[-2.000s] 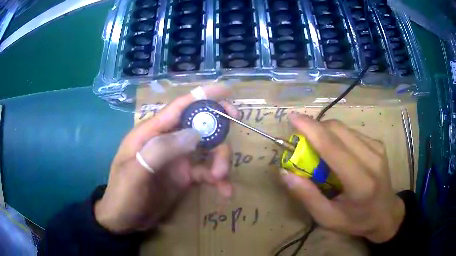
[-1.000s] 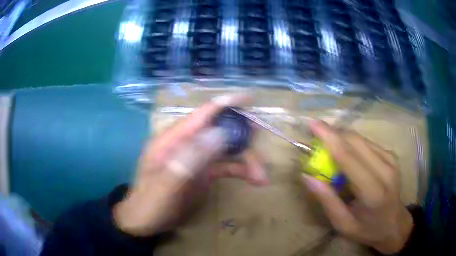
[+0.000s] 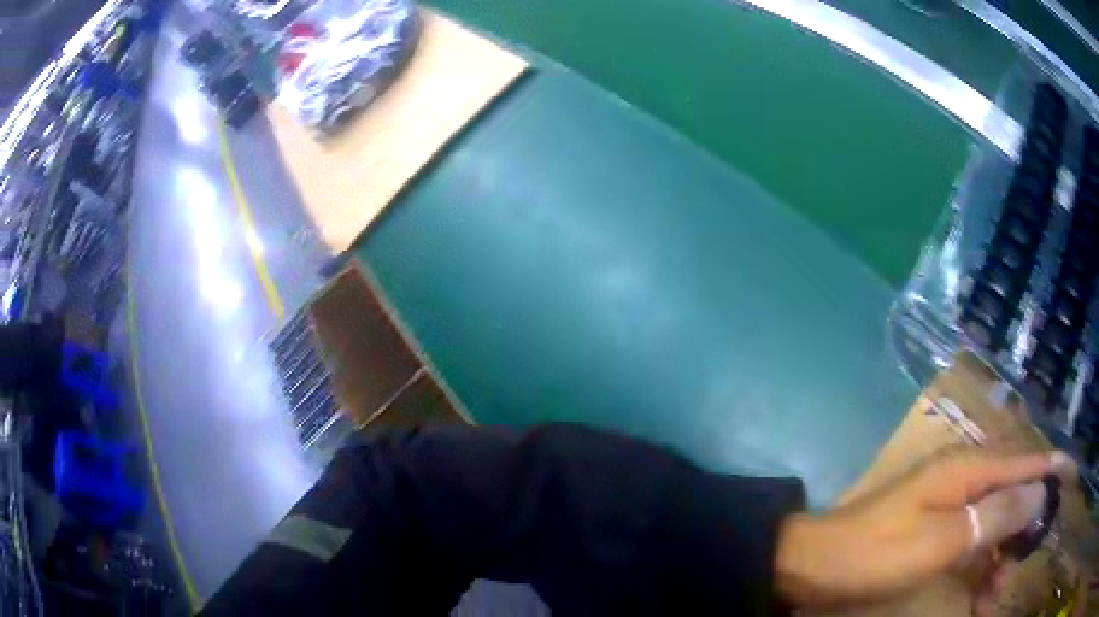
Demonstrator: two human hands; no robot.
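My left hand [image 3: 928, 530] is at the lower right, with white bands on its fingers. It holds the round black part [image 3: 1034, 521], seen nearly edge-on between thumb and fingers. A small bit of the yellow tool [image 3: 1065, 600] shows at the lower right corner; its shaft cannot be made out. My right hand is not in view. The clear tray [image 3: 922, 325] with rows of black parts stands at the right edge, cut off by it. The brown cardboard sheet [image 3: 898, 452] lies under my left hand.
The green mat [image 3: 651, 277] covers the bench. A brown board [image 3: 398, 133] with a plastic-wrapped bundle [image 3: 350, 60] lies at its far left end. An open carton [image 3: 368, 344] stands beside the bench. A floor with yellow lines [image 3: 241, 223] and blue bins [image 3: 103, 476] are at the left.
The view has swung to the left, so the tray, cardboard and left hand now sit at the right edge. The right hand has left the picture. The floor and carton have come into view.
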